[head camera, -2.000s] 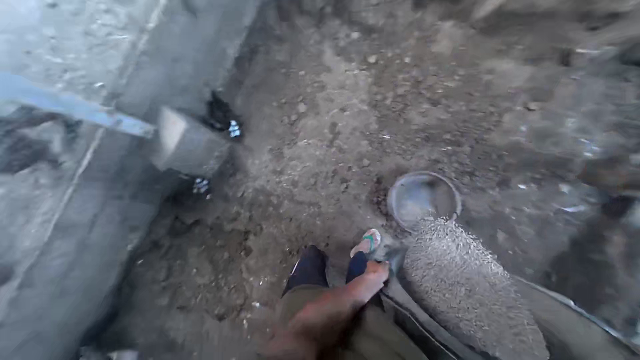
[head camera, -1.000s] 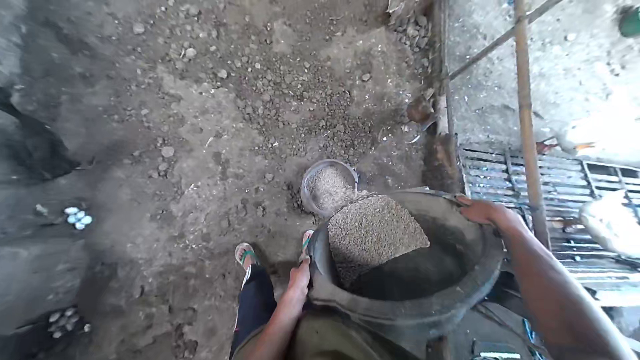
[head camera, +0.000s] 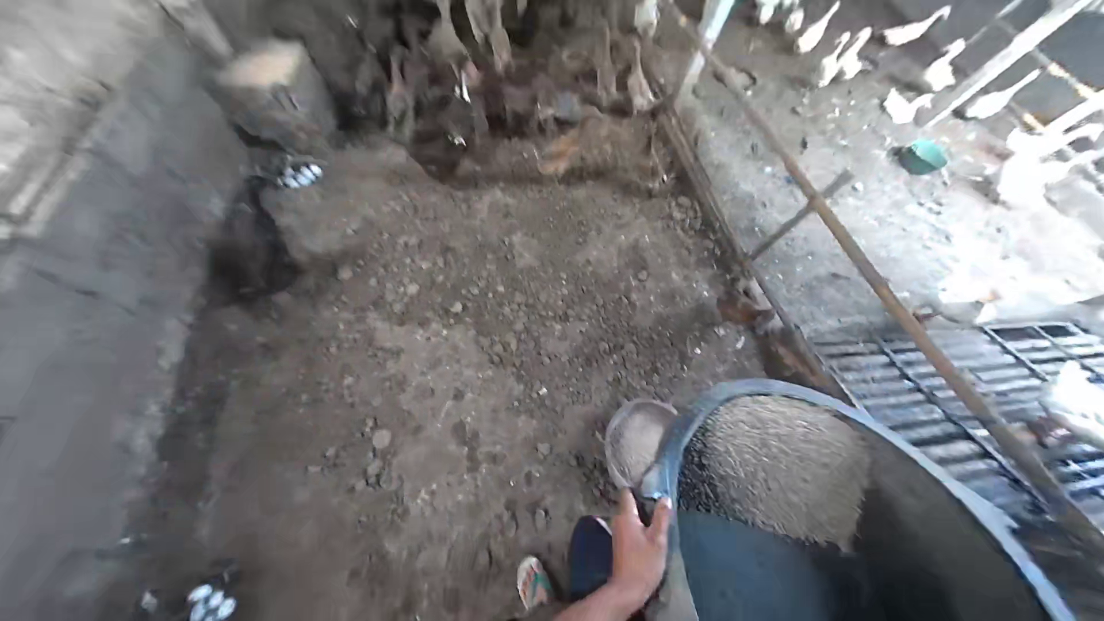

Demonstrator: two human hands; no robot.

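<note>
A large dark tub fills the lower right, tilted, with pale grain-like feed lying along its far inner side. My left hand grips the tub's rim at its left edge, thumb and fingers around it. Just past that hand, a small round bowl with similar feed stands on the dirt floor, partly hidden by the tub's rim. My right hand is out of view.
White eggs lie in a cluster beside a concrete block and in another at lower left. A concrete wall runs along the left. Ducks stand ahead; a bamboo rail and slatted grating lie right.
One second ago both hands held the tub's rim; now only my left hand shows on it. The view has swung to take in the ducks ahead.
</note>
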